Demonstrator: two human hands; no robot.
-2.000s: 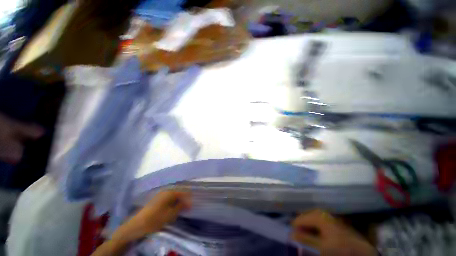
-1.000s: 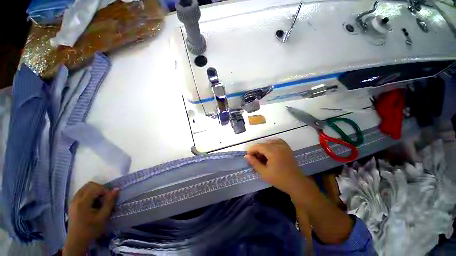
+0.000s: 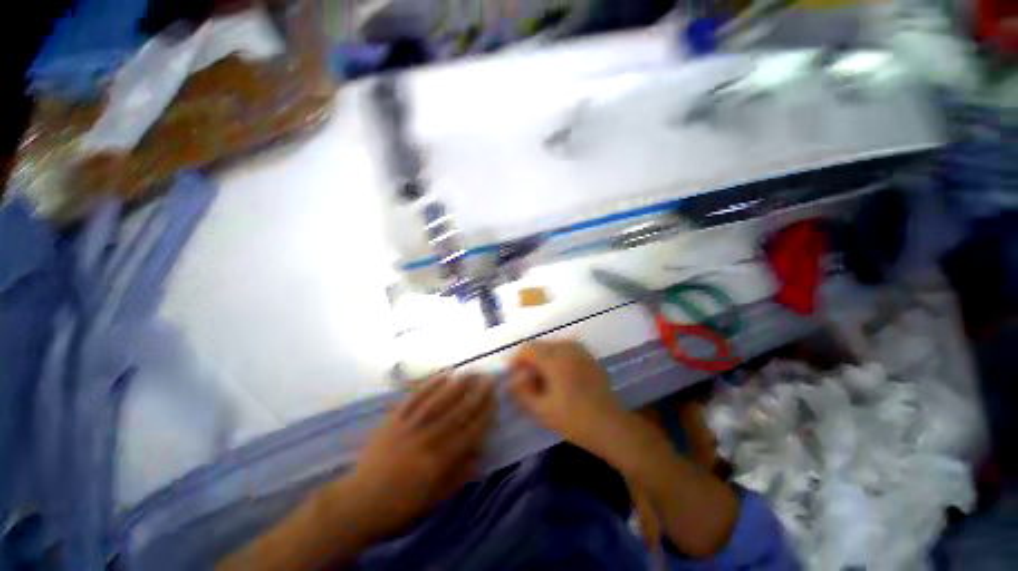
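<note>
The picture is blurred. A long blue striped fabric strip (image 3: 293,444) lies along the front edge of the white sewing table (image 3: 251,335). My left hand (image 3: 438,429) lies over the strip near the table's front edge, fingers together; the strip passes under it. My right hand (image 3: 558,385) is just to its right, with thumb and fingertips pinched on the strip's end. Both hands are in front of the white sewing machine (image 3: 536,145). The presser foot area (image 3: 489,303) is above and behind them, with a brown tab (image 3: 535,297) beside it.
Scissors (image 3: 694,340) with red and green handles lie right of my hands, and a red cloth (image 3: 796,265) lies beyond them. A pile of blue strips (image 3: 67,357) is at the left. A brown wrapped package (image 3: 212,112) is at the upper left. Ruffled white pieces (image 3: 854,446) are at the lower right.
My left hand has moved right along the strip, from its left part to beside my right hand. My right hand stays near the strip's right end. The camera view has shifted and blurred.
</note>
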